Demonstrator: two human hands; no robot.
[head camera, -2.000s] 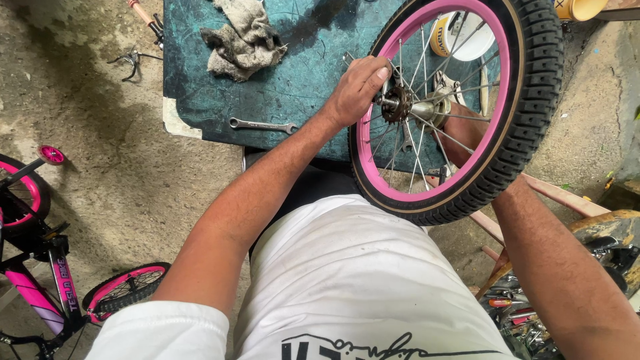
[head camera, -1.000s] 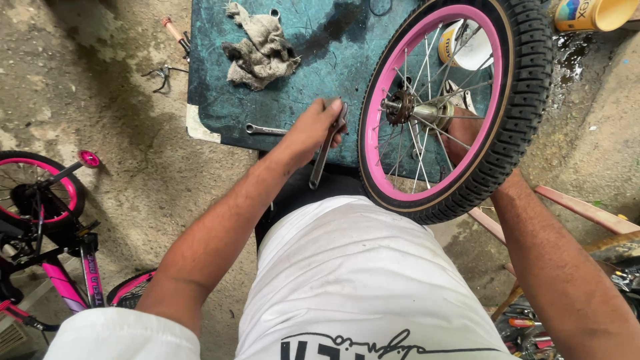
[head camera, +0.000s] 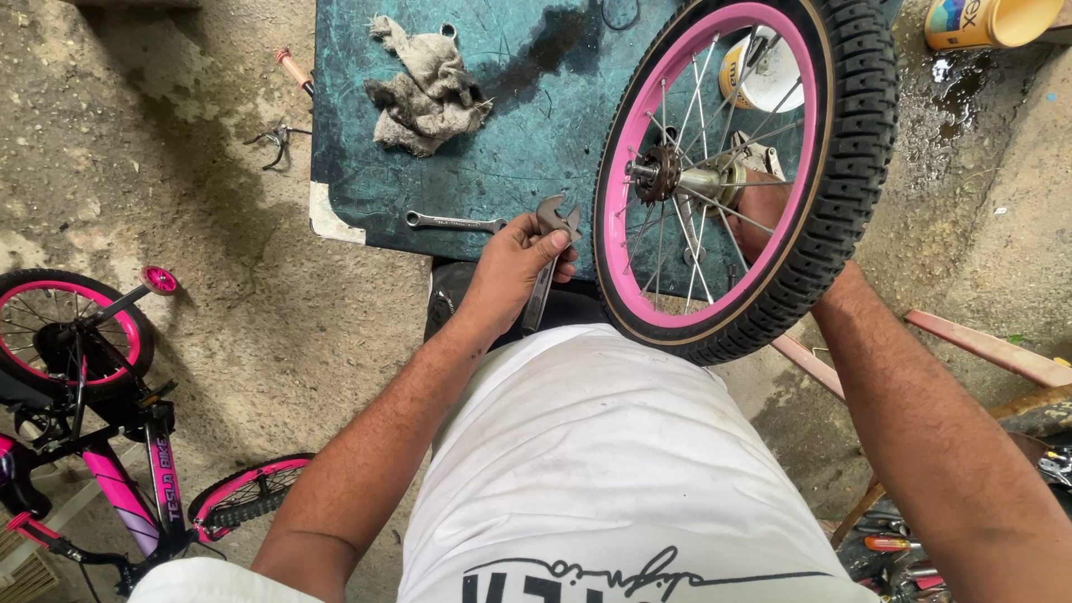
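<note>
My left hand (head camera: 529, 260) grips an adjustable wrench (head camera: 543, 289), its jaws pointing up and away from me at the table's near edge. A bicycle wheel with a pink rim (head camera: 617, 218) and knobbly black tire stands tilted at the right of the table. Behind its spokes, my right hand (head camera: 758, 209) is at the far side of the hub (head camera: 703, 182), its fingers mostly hidden. A rusty sprocket (head camera: 657, 174) and a threaded axle show on the near side. On the tabletop, a combination wrench (head camera: 452, 223) lies just left of my left hand.
The worn green table (head camera: 519, 172) bears a dirty rag (head camera: 425, 88), a white tub (head camera: 775, 79) and locking pliers (head camera: 758, 155). A yellow container (head camera: 988, 23) stands beyond the right corner. A pink and black bicycle (head camera: 126, 494) lies at left; a brake caliper (head camera: 275, 144) is on the floor.
My left hand was at the wheel's axle two seconds ago; it has moved left, away from it, and holds the adjustable wrench, whose jaws now point upward. My right hand remains behind the hub.
</note>
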